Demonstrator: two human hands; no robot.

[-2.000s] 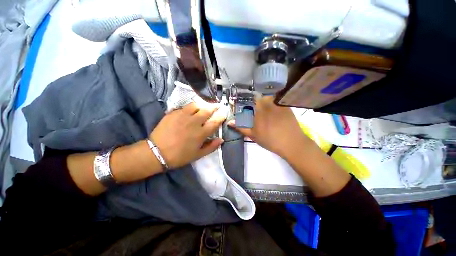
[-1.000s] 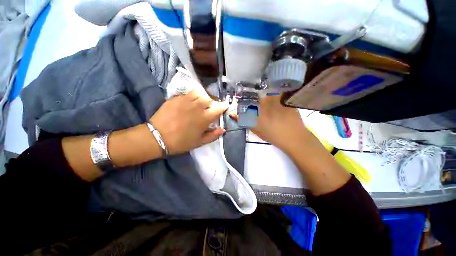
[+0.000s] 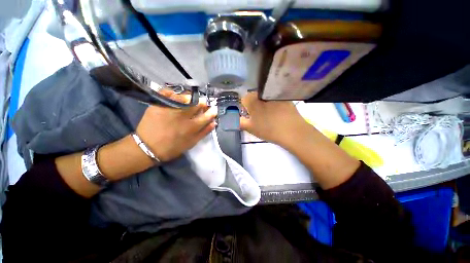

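The dark grey garment lies in folds left of the needle area and over the table's front edge. A white fabric piece with a pale-bound curved edge lies on it. A narrow grey strip runs to the presser foot area. My left hand lies on the fabric, its fingertips partly behind the machine's metal parts. My right hand is right of the grey-blue seam guide, fingers bent and partly hidden by it. The needle and stitching point are hidden, and I cannot tell whether either hand grips fabric.
The white machine head with a blue stripe and ribbed dial is above my hands. A strapped brown-edged phone or box hangs right. A yellow tool, pink-blue sticks and white thread bundle lie right. Blue bins are below.
The view has shifted, so the machine head now looks larger and covers the needle area and light ribbed fabric. Both hands stay near the seam guide; the left fingertips are now partly covered.
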